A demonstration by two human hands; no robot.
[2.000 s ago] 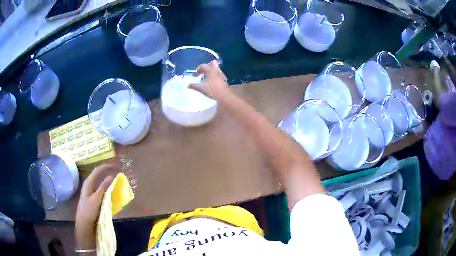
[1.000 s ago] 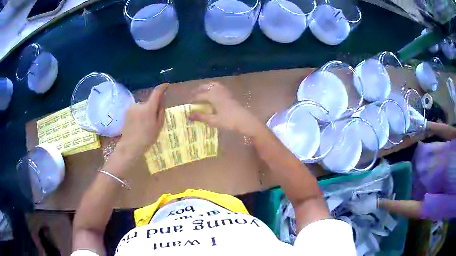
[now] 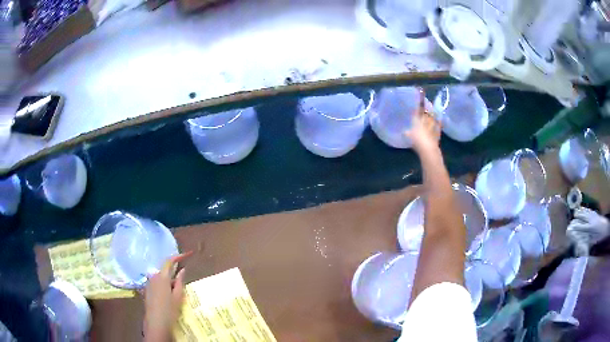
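My left hand [image 3: 163,294] is at the lower left, its fingers on the left edge of a yellow label sheet [image 3: 224,310] and closed on it. A clear housing with a milky lower part [image 3: 144,250] stands beside this hand, over the corner of another label sheet [image 3: 73,267]. My right hand [image 3: 426,128] reaches across the dark green belt and touches the right side of a housing [image 3: 393,120]. Its fingers partly hide the rim, and the grip is unclear. No single label can be made out on either hand.
More housings stand on the belt [image 3: 154,180], and several are grouped on the right of the brown cardboard [image 3: 287,247]. A phone [image 3: 38,115] and white ring-shaped parts [image 3: 468,33] lie on the white shelf. At the right edge, another person's gloved hand [image 3: 587,227] is near a white part.
The view has tilted up, showing more shelf. My right hand has left the label sheet and reached far forward to the belt housings. My left hand has drawn back to the sheet's left edge.
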